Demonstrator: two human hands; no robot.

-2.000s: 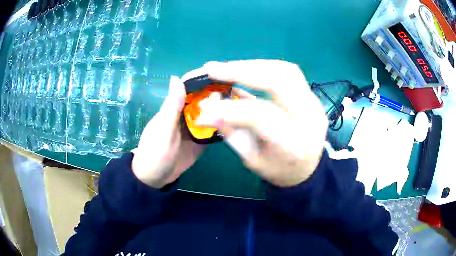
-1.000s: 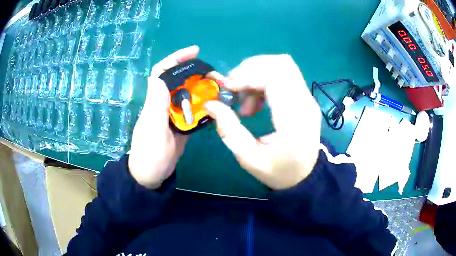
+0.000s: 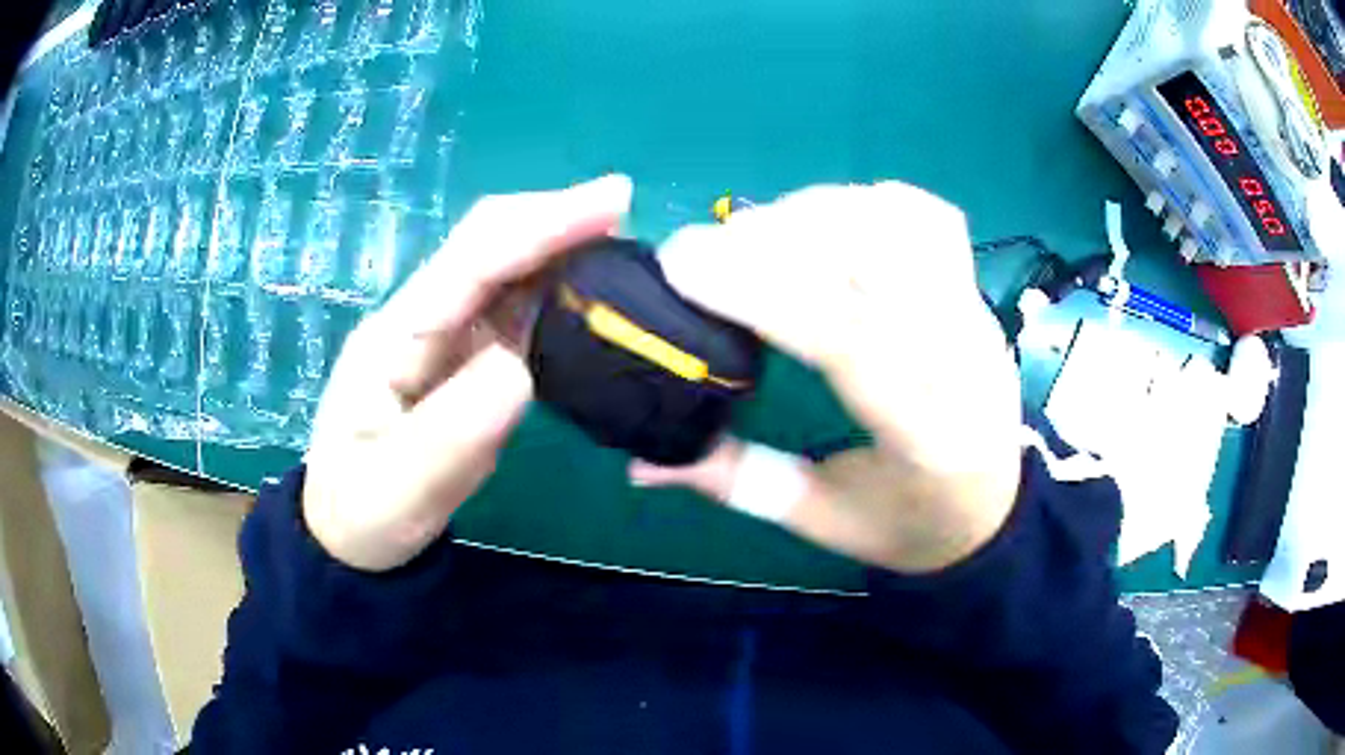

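Observation:
A rounded black charging case (image 3: 627, 369) is held between both hands above the green mat, nearly closed, with a thin orange-yellow strip showing along its seam. My left hand (image 3: 421, 384) grips its left side. My right hand (image 3: 885, 369) holds its right side, fingers above and thumb below; a white wrap shows on the thumb. The hands and case are a little blurred. A small piece with an orange-yellow tip (image 3: 723, 208) lies on the mat behind the case, partly hidden by my right hand.
A clear blister tray (image 3: 192, 236) lies left, with black cases (image 3: 130, 12) at its far edge. At right are a power supply (image 3: 1224, 140) with red digits, a blue-white marker (image 3: 1165, 310), white papers (image 3: 1128, 428), a black bar (image 3: 1266, 457) and a black cable. A cardboard box (image 3: 192, 590) is below left.
The case, open with orange inside before, is now turned and nearly closed. The earbud is no longer visible in my right fingers. A small orange-tipped piece now shows on the mat.

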